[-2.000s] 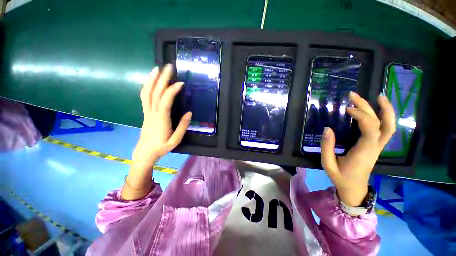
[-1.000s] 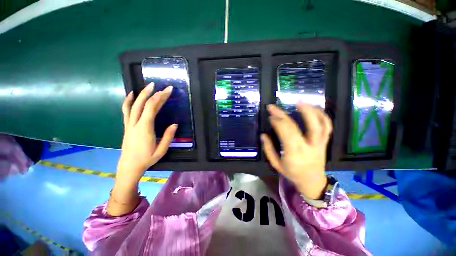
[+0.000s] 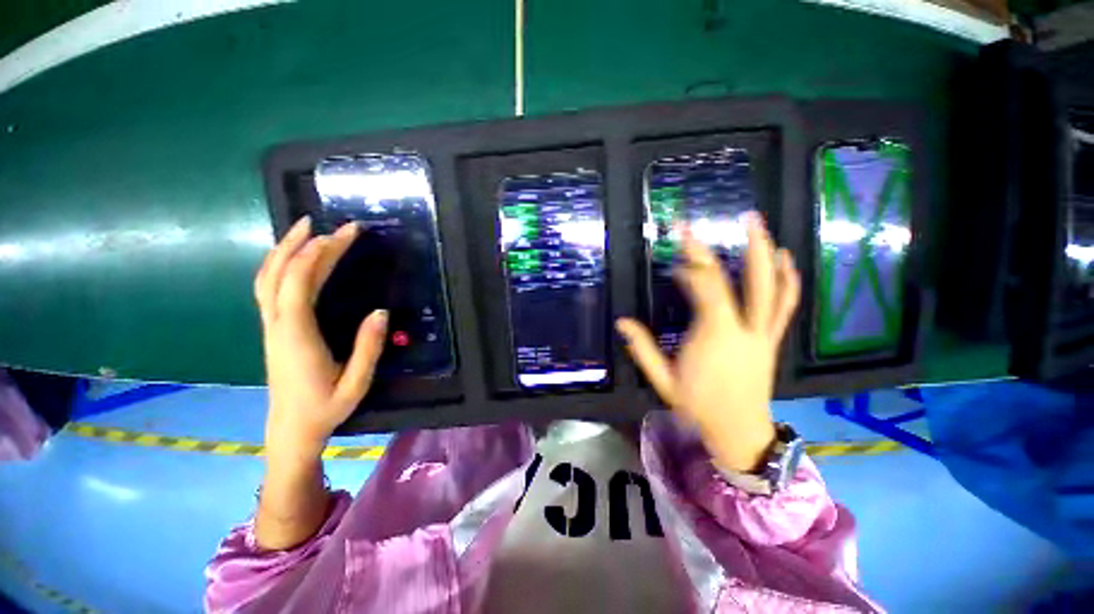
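A black foam tray (image 3: 472,300) holds several phones in a row. My left hand (image 3: 314,324) lies at the leftmost phone (image 3: 408,276), fingers apart, thumb near a small red dot on its dark screen. The second phone (image 3: 557,314) shows a dark screen with text rows and green blocks; no hand covers it. My right hand (image 3: 720,324), slightly blurred, is over the third phone (image 3: 663,216), fingers spread, hiding its lower part. The rightmost phone (image 3: 861,252) shows a pale screen with a green border and crossing green lines. Neither hand holds anything.
The tray lies on a green bench top (image 3: 144,180) with a white rail (image 3: 156,42) along the far side. Black trays (image 3: 1062,240) stand at the right. Blue fabric (image 3: 1020,456) shows at lower right. Yellow-black tape (image 3: 168,441) crosses the blue floor.
The tray appears further left and more trays show at right. My right hand has moved from between the third and rightmost phones to the third phone. The leftmost screen now shows a red dot.
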